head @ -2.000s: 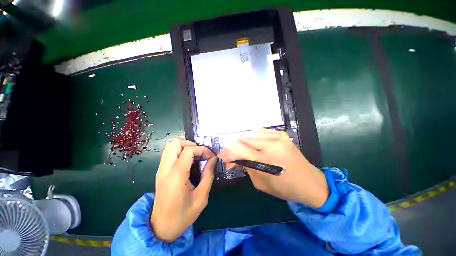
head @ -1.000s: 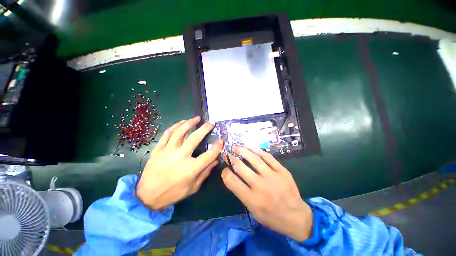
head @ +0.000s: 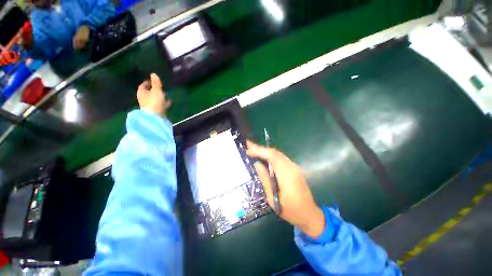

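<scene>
The open device, with its large white panel and a circuit board at its near end, lies on the black tray. My right hand is at the device's right edge, with the slim tweezers held in it, their tip pointing away from me. My left hand is stretched far forward over the green belt, beyond the tray. A small dark patch shows at its fingertips, but blur hides whether it holds anything. My left sleeve covers the bench left of the device.
Another device in a black tray sits on the belt, beyond my left hand. A neighbouring device lies at the left. A person in a blue smock works across the belt, at the upper left. Pale edging runs along the belt.
The view has turned and shifted. My left hand has left the circuit board and reached forward over the belt. My right hand has moved from the board to the device's right edge.
</scene>
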